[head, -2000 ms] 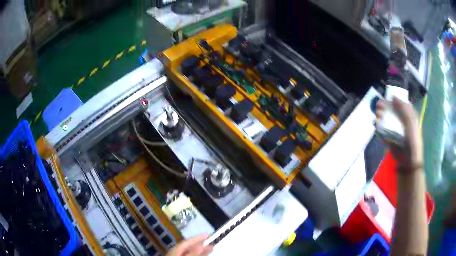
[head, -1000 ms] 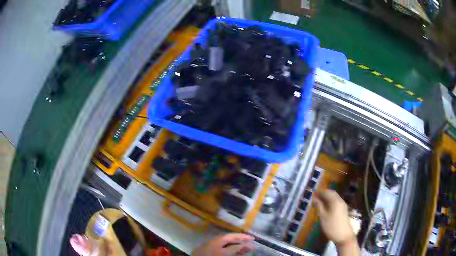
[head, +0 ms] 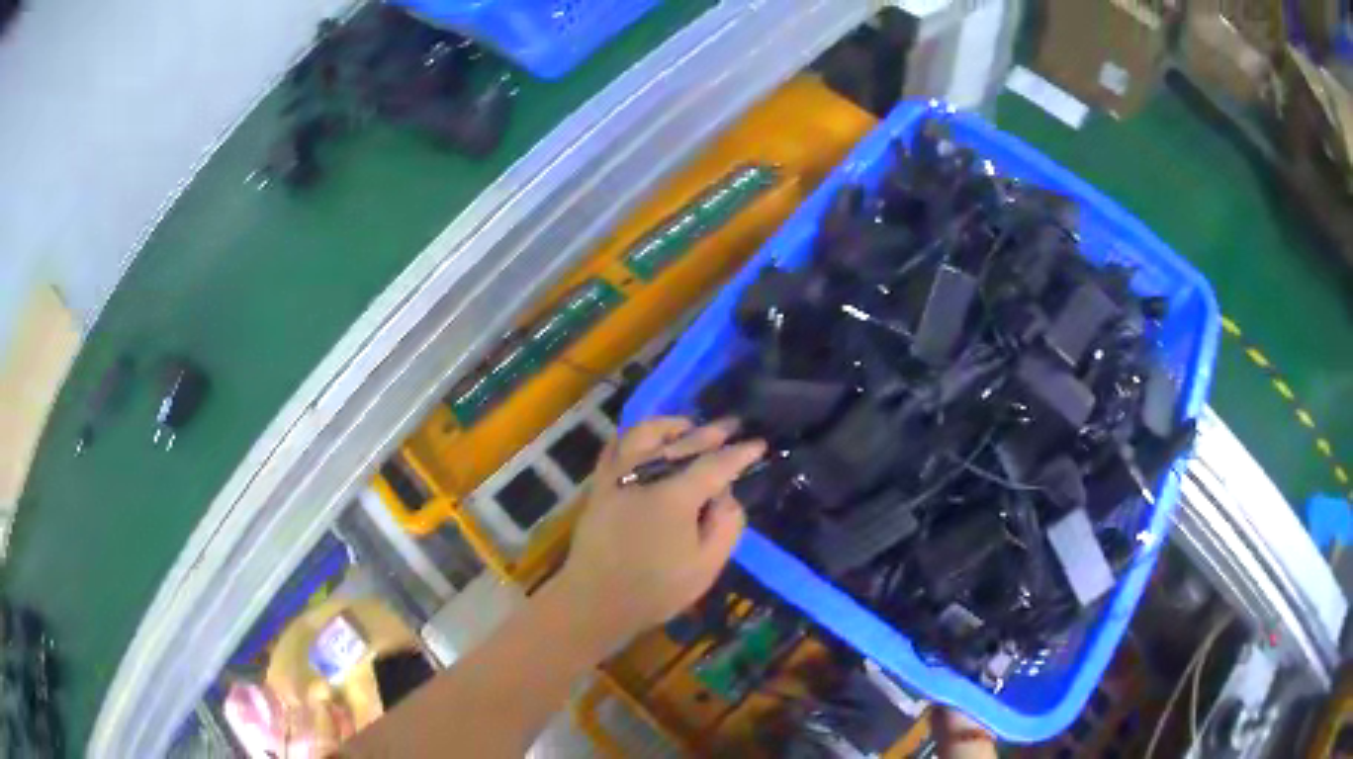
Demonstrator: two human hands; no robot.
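Observation:
A blue basket heaped with black adapters rests over the orange trays. My left hand is at the basket's near left corner, fingers bent over the rim towards the adapters. A thin dark piece, perhaps a cord, shows between its fingers; whether it grips this or the rim is unclear. My right hand shows only as a small blurred patch of skin at the bottom edge, by the basket's near rim. The orange tray on the left shows green connector boards and dark sockets.
A silver rail curves between the trays and the green belt, which carries scattered adapters. Another blue basket is at the top. More orange tray with green boards lies below the basket. A metal rail is at the right.
The view has swung left over the basket and belt. My left hand has moved up to the basket's corner. My right hand, over the open conveyor before, is now mostly out of the picture.

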